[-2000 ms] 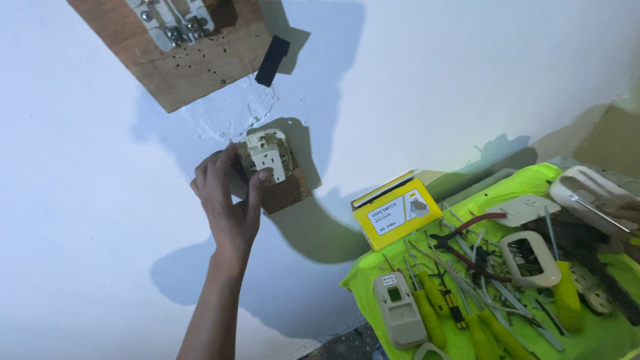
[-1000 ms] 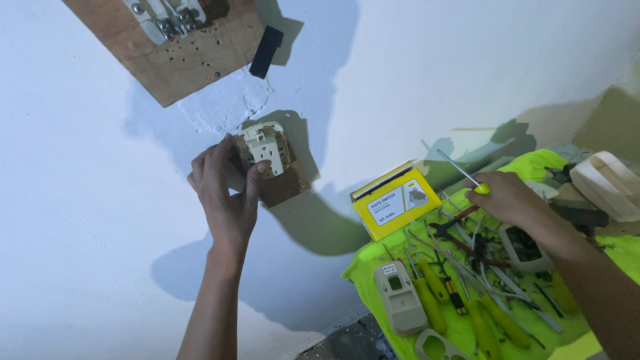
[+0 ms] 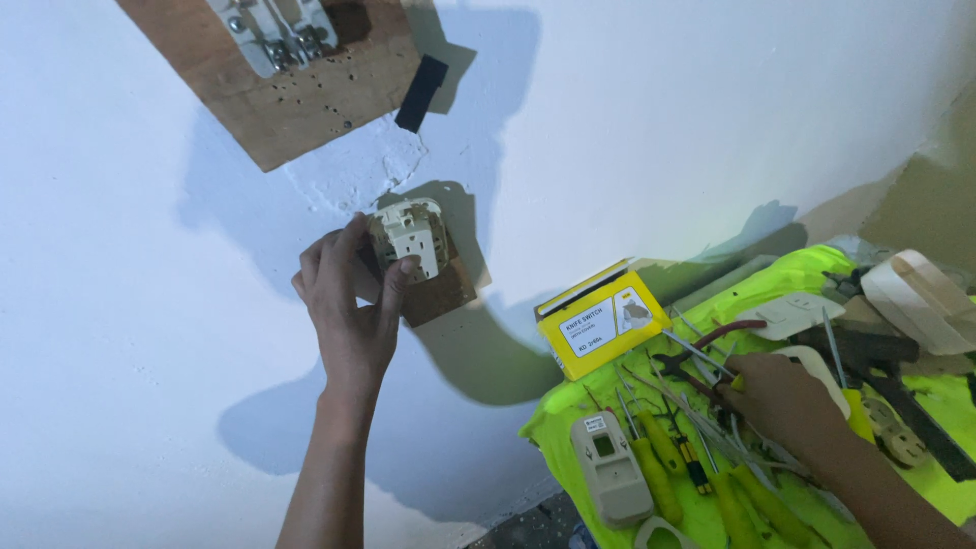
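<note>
My left hand (image 3: 347, 290) holds a cream electrical outlet (image 3: 414, 245) against a small wooden block (image 3: 442, 293) on the white wall, its thumb on the outlet's lower face and its fingers at the left edge. The outlet's base and rim show around the socket body. At the right, my right hand (image 3: 785, 396) is low over the tools on a neon-yellow cloth (image 3: 549, 427), closed on a screwdriver (image 3: 698, 352) whose shaft points up and left. Beside that hand lie red-handled pliers (image 3: 675, 364) and several strips of wire.
A wooden board (image 3: 320, 91) with a knife switch (image 3: 278, 38) is above, black tape (image 3: 422, 93) at its corner. A yellow knife switch box (image 3: 602, 320) stands by the cloth. Yellow-handled screwdrivers (image 3: 657, 480), a beige cover (image 3: 612, 469), a white plate (image 3: 793, 314) and a hammer (image 3: 907, 396) lie there.
My right hand was out of view two seconds ago, then appeared above the cloth with the screwdriver raised; it is now lower among the tools. My left hand stays at the outlet.
</note>
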